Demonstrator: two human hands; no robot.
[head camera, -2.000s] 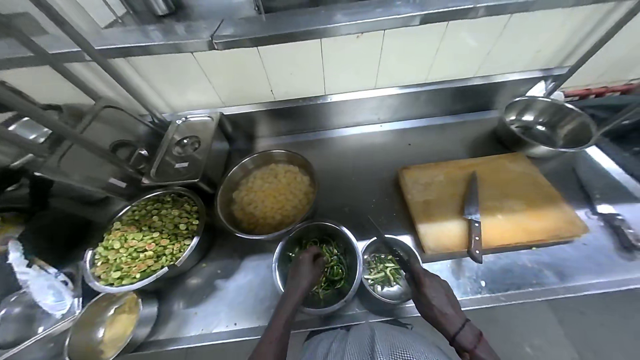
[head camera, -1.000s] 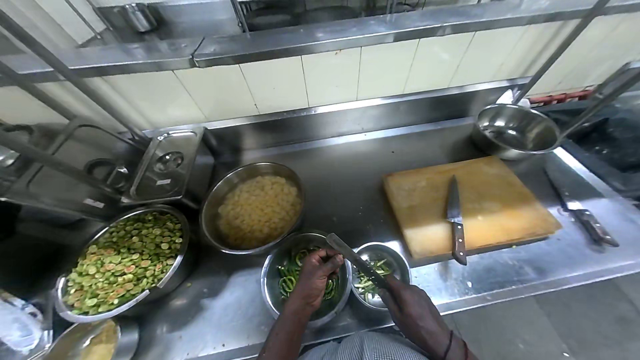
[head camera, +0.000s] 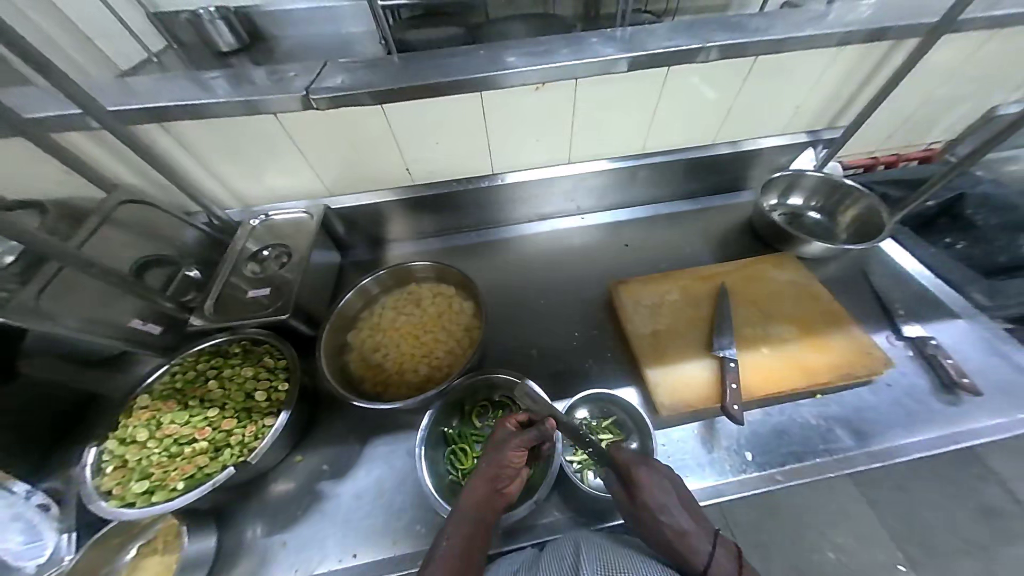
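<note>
My right hand (head camera: 652, 496) grips a knife (head camera: 572, 428), its blade pointing up and left across the gap between two steel bowls. My left hand (head camera: 516, 456) is over the left steel bowl (head camera: 426, 460), fingertips pinched together near the blade tip; what lies between them is too small to tell. That bowl holds green chili peppers (head camera: 464, 448), some curled. Under the knife, the smaller steel bowl (head camera: 642, 424) contains pale green cut pieces (head camera: 596, 436).
A wooden-handled knife (head camera: 726, 352) lies on a yellowed cutting board (head camera: 800, 320), another knife (head camera: 928, 344) right of it. Behind stands a saucepan (head camera: 820, 212). Leftward are a bowl of pale chunks in liquid (head camera: 412, 340), a basin of sliced green vegetables (head camera: 200, 420) and a lidded steel container (head camera: 264, 264).
My left hand has risen from inside the chili bowl to the knife's blade tip. The knife in my right hand now reaches over the chili bowl's rim. The view has shifted somewhat.
</note>
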